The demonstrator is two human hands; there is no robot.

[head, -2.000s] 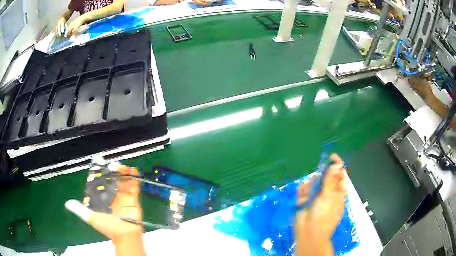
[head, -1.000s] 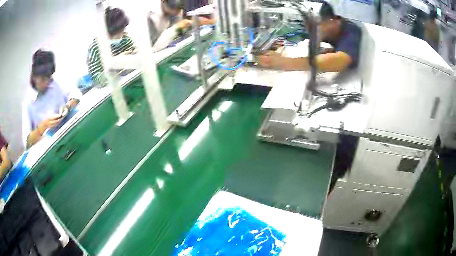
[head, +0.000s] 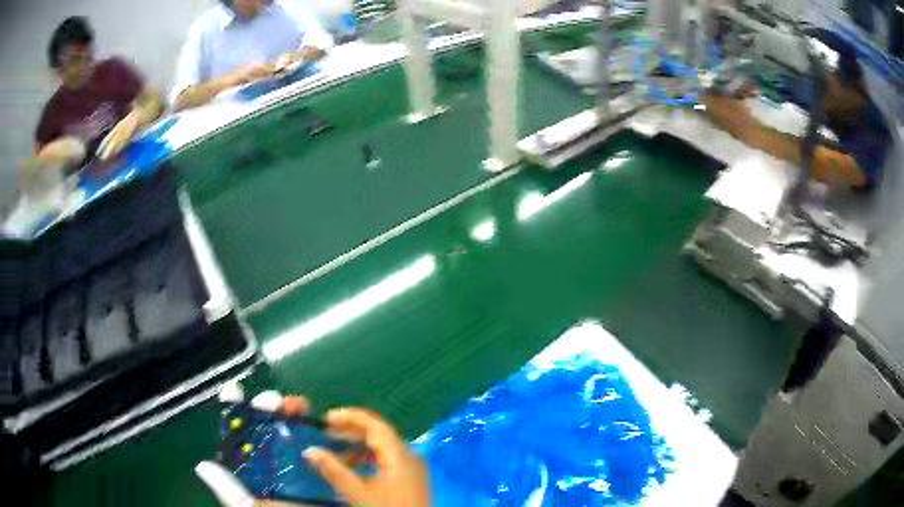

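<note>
A phone middle frame [head: 278, 457] with a dark blue surface and yellow dots at its left end is in front of me at the lower left. My left hand [head: 238, 483], with white finger cots, holds it at the dotted end; most of this hand is hidden or cut off by the lower edge. My right hand [head: 382, 460] has its thumb and a finger on the frame's right part; blur hides the exact grip. A crumpled heap of blue film pieces [head: 565, 426] lies on a white board [head: 699, 454] right of my hands.
Black blister trays [head: 109, 297] are stacked at the left. The green conveyor [head: 476, 297] runs beyond the heap, with a white support post [head: 503, 89] beside it. A small dark tool [head: 369, 155] lies on the far green surface. A white cabinet [head: 828, 421] is at right. Several people sit across and at right.
The view swung right, then partly back left. Both hands left the picture and are back, now together on one frame; two seconds ago they were apart, each with an item.
</note>
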